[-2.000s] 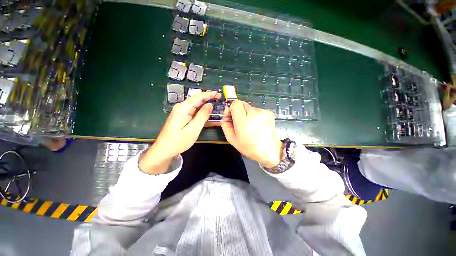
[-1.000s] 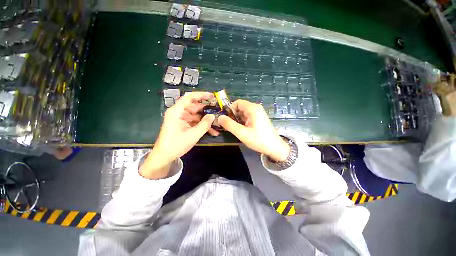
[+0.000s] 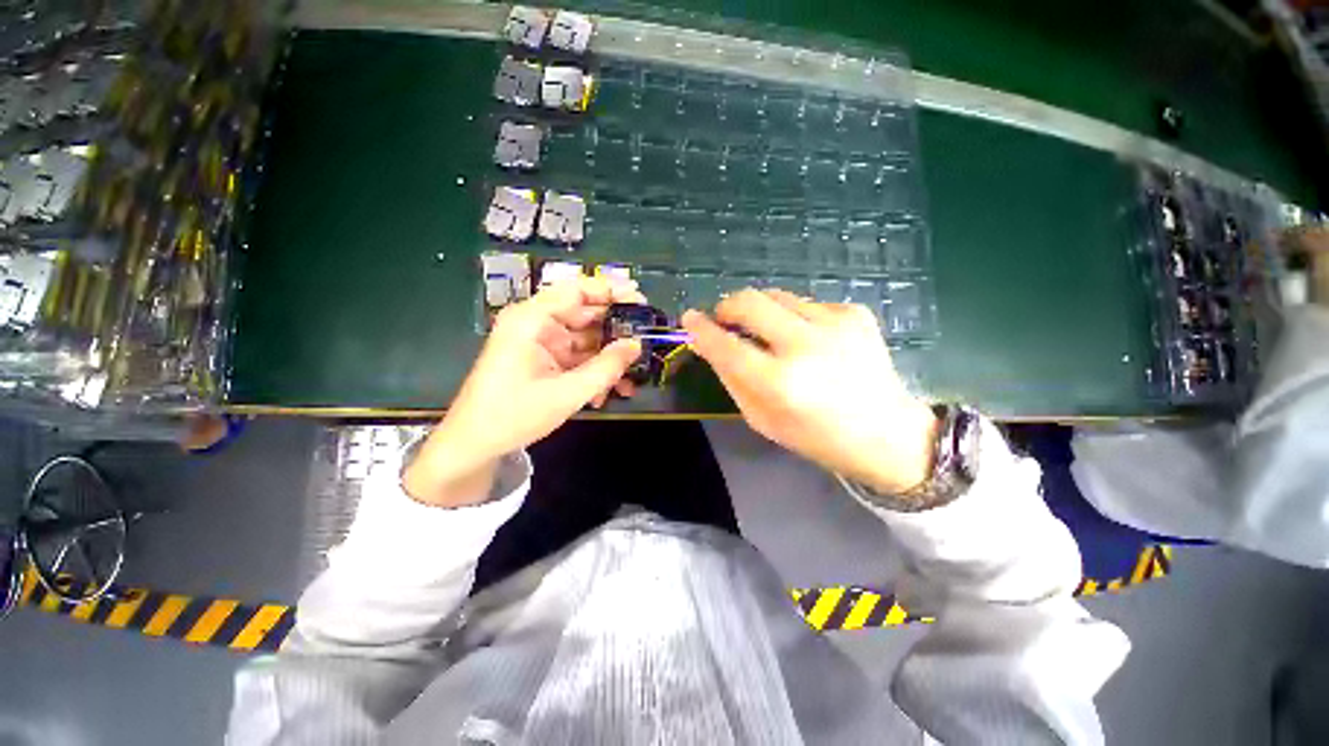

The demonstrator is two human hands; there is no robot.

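My left hand [image 3: 542,357] holds a small black device housing [image 3: 630,324] in its fingertips, above the near edge of the clear blister tray [image 3: 758,219]. My right hand [image 3: 809,382] is to its right and grips a thin, bright tool, likely tweezers [image 3: 665,337], whose tip reaches the housing. A thin yellow strip [image 3: 675,359] hangs at the housing's right side. Flat silver-grey parts [image 3: 561,219] sit in the tray's left pockets. The inside of the housing is too small to make out.
Stacked clear trays [image 3: 139,219] with grey and yellow parts stand at the far left. A tray of dark units [image 3: 1198,284] lies at the right, beside another person's sleeve [image 3: 1210,481]. A pale rail [image 3: 1006,110] crosses behind the green bench [image 3: 357,219].
My right hand has moved right, off the housing, and now has the thin tool in it. The silver part with the yellow edge no longer stands up above the hands.
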